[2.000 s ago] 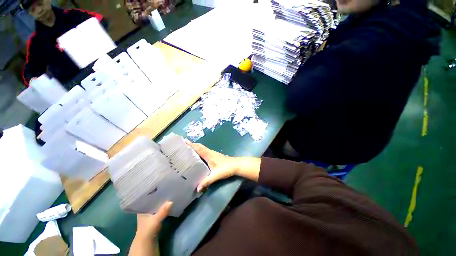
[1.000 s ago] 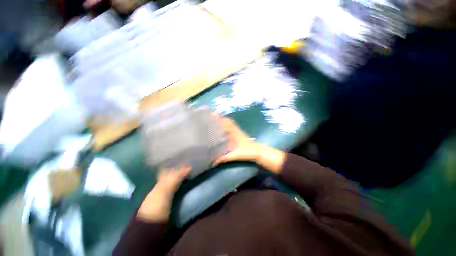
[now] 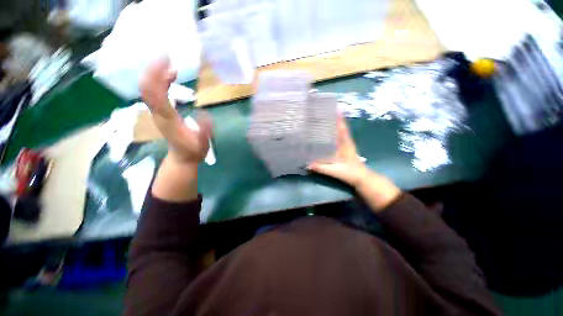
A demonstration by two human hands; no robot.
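Observation:
A stack of carton blanks (image 3: 281, 123), greyish white and blurred, stands in two side-by-side piles on the dark-green table in front of me. My right hand (image 3: 346, 157) holds the stack at its right side and lower right edge, thumb in front. My left hand (image 3: 179, 123) is raised to the left of the stack, apart from it, fingers spread and blurred, with nothing seen in it. A heap of small clear packets (image 3: 410, 108) lies right of the stack.
Box rows (image 3: 296, 31) stand on a tan cardboard sheet (image 3: 222, 89) behind. Torn wrapping paper (image 3: 141, 179) and a large white bundle (image 3: 154, 37) are at left. A red and black item (image 3: 31, 176) lies on a pale board far left. An orange ball (image 3: 484, 67) and neighbour's cartons (image 3: 531, 86) are at right.
My left hand has let go of the stack and moved up and left. My right hand still holds it. The view has swung left, showing the pale board.

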